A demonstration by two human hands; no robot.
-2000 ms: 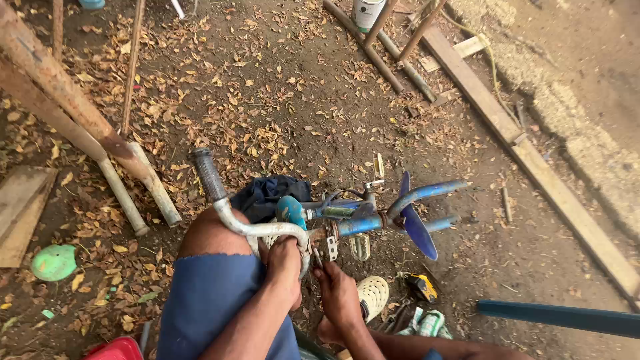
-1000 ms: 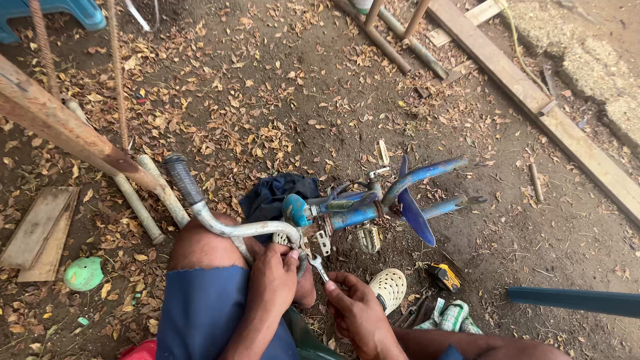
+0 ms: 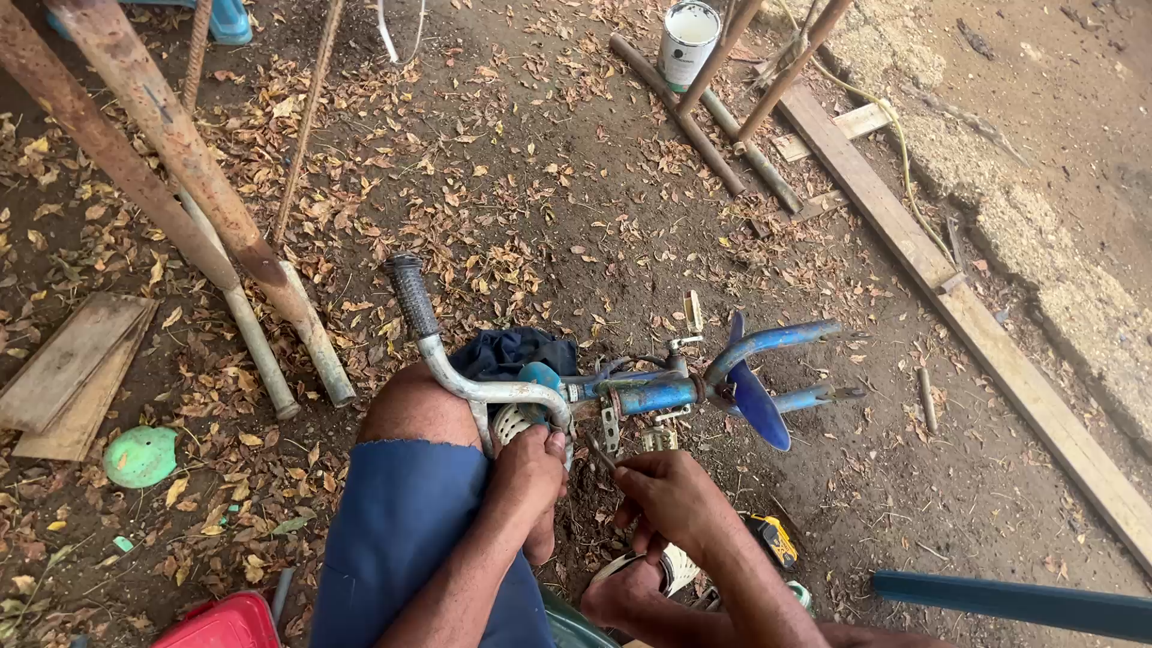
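Observation:
A small bicycle's silver handlebar (image 3: 490,391) with a black rubber grip (image 3: 413,297) lies across my left knee. My left hand (image 3: 531,477) closes on the bent lower part of the handlebar near its clamp; what its fingertips pinch is hidden. Just right of it, my right hand (image 3: 661,495) holds a thin metal wrench (image 3: 601,454), its tip near a perforated metal bracket (image 3: 611,425). Beyond the hands is the blue bicycle frame (image 3: 655,396), with a fork (image 3: 774,340), a dark blue mudguard (image 3: 760,405) and pedals (image 3: 692,311).
Rusty pipe legs (image 3: 180,153) stand at left, beside wooden boards (image 3: 76,369) and a green plastic piece (image 3: 141,456). A red container (image 3: 225,623) is at lower left. A yellow and black tool (image 3: 771,540) lies near my foot. A paint can (image 3: 689,45) and long plank (image 3: 972,333) lie farther off.
My right hand and the wrench have moved slightly away from my left hand since the one-second-old frame, where the wrench's open jaw showed close beside its fingers. My left hand stays at the handlebar.

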